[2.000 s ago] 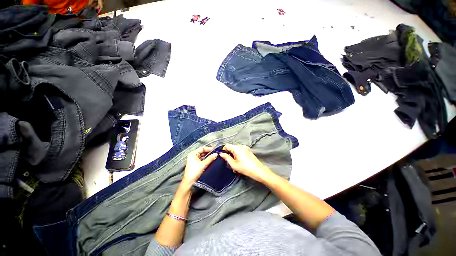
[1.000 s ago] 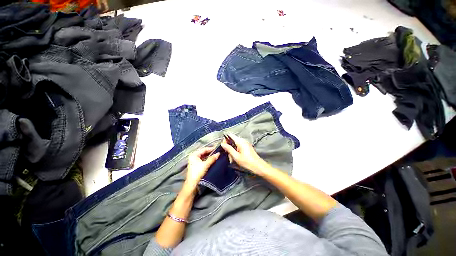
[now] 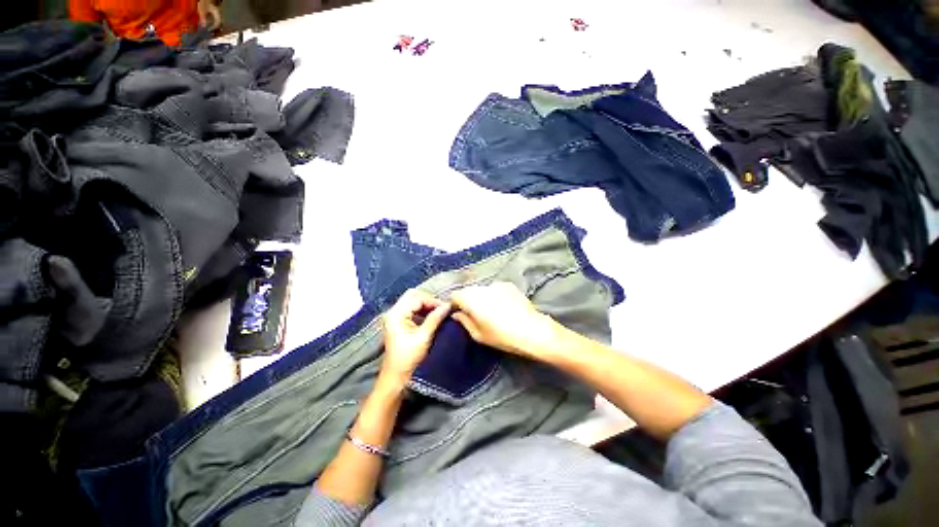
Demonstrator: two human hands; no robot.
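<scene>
A blue denim garment (image 3: 278,427) lies on the table in front of me, pale grey-green inside up, with dark blue edges. A dark navy patch (image 3: 453,362) with a pale stitched edge lies on its inside. My left hand (image 3: 410,331) pinches the patch's upper edge between thumb and fingers. My right hand (image 3: 496,315) is beside it, fingertips almost meeting the left ones at the same edge. A dark tool showed in the right hand earlier; now the fingers hide it.
A heap of black-grey denim (image 3: 154,175) covers the left side, with a phone (image 3: 259,304) beside it. A crumpled blue garment (image 3: 602,154) lies beyond, a dark pile (image 3: 824,154) at far right. A person in orange (image 3: 139,15) is at the far left.
The dark tool tip that stood up at my right fingers is no longer visible. My right hand has turned down and moved in against my left fingertips at the patch's top edge.
</scene>
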